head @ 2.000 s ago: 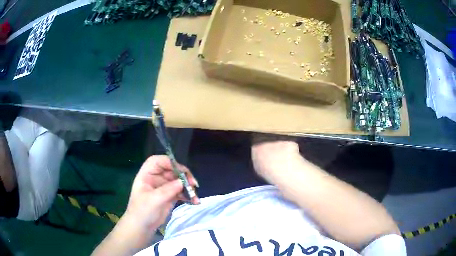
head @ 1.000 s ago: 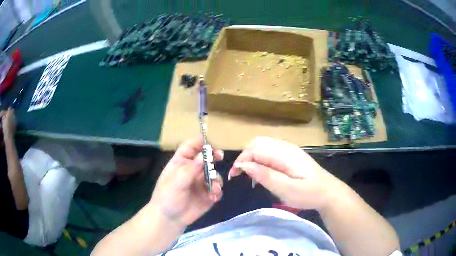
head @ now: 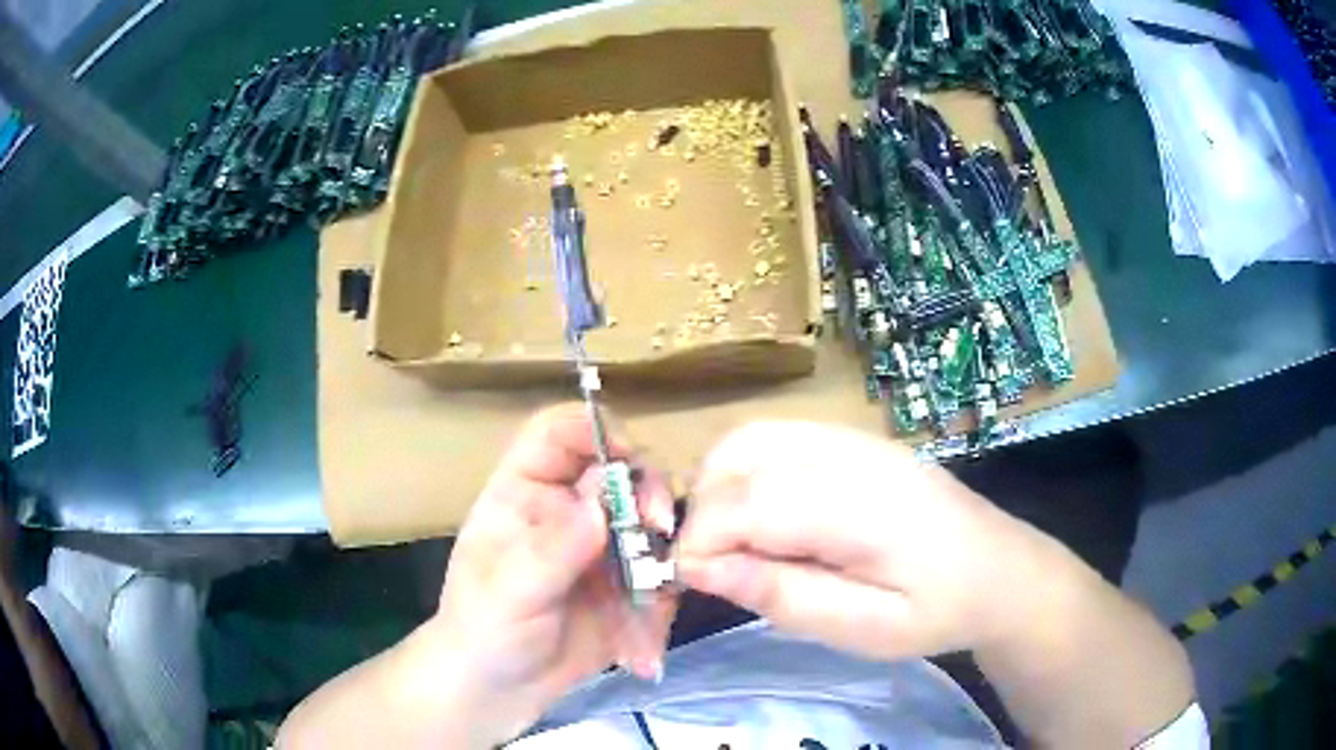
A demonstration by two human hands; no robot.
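Note:
My left hand [head: 535, 564] holds a narrow display circuit board [head: 620, 506], seen nearly edge-on. Its dark end section [head: 570, 257] extends away from me over the cardboard box [head: 586, 359], with a pale tip at the far end. A white connector [head: 649, 572] shows at the near end of the board. My right hand [head: 821, 542] is at that near end, thumb and fingers pinched close to the white part. Whether the right fingers hold a small piece is hidden.
Small yellow pieces [head: 703, 301] lie in the box. A board stack [head: 293, 139] is at left and a board pile [head: 952, 279] at right, with another row behind. Black display covers [head: 353, 292] lie left of the box. Clear plastic bags [head: 1223, 147] are at right. Another person's white-clothed legs [head: 125, 630] show lower left.
The right hand came up from below the bench edge and now meets the board's near end. The left hand brought the board in front of the box. The view has shifted closer to the box.

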